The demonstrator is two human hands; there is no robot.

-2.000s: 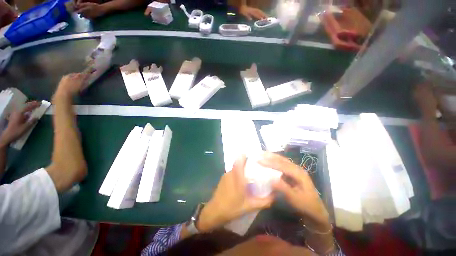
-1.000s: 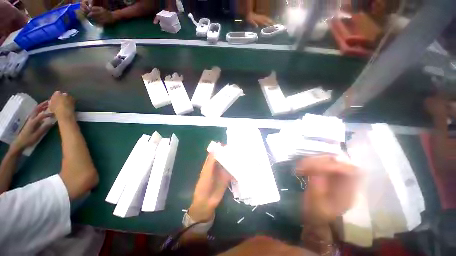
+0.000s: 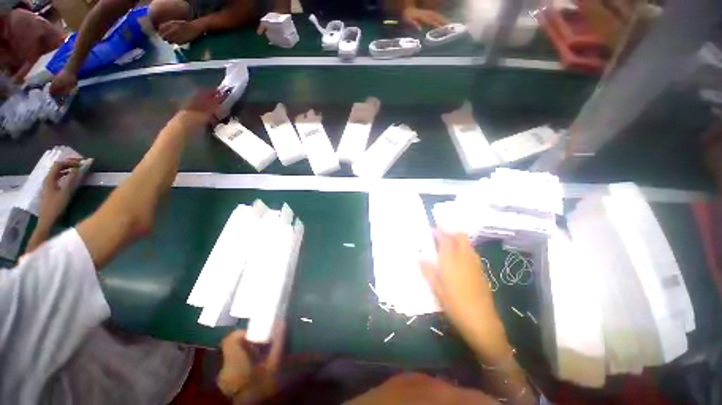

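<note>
My left hand (image 3: 249, 365), partly blurred at the bottom edge, grips the near end of a slim white retail box (image 3: 273, 304). This box lies against several similar closed boxes (image 3: 226, 257) left of centre. My right hand (image 3: 465, 289) lies over the right edge of a long, overexposed white stack (image 3: 402, 253). Its fingertips reach the near-left side of the leaflet pile (image 3: 514, 204); glare hides whether they hold anything.
Open cartons (image 3: 317, 142) lie on the far lane beyond a white strip (image 3: 269, 182). Rubber bands (image 3: 518, 267) and small white pieces lie near my right hand. A large white stock (image 3: 606, 293) and slanting post (image 3: 625, 87) stand right. A neighbour's arm (image 3: 138, 194) reaches across at left.
My left hand has moved left and down from the long white stack to the box group, where another box now lies. My right hand has moved left. The neighbour's arm has reached farther forward.
</note>
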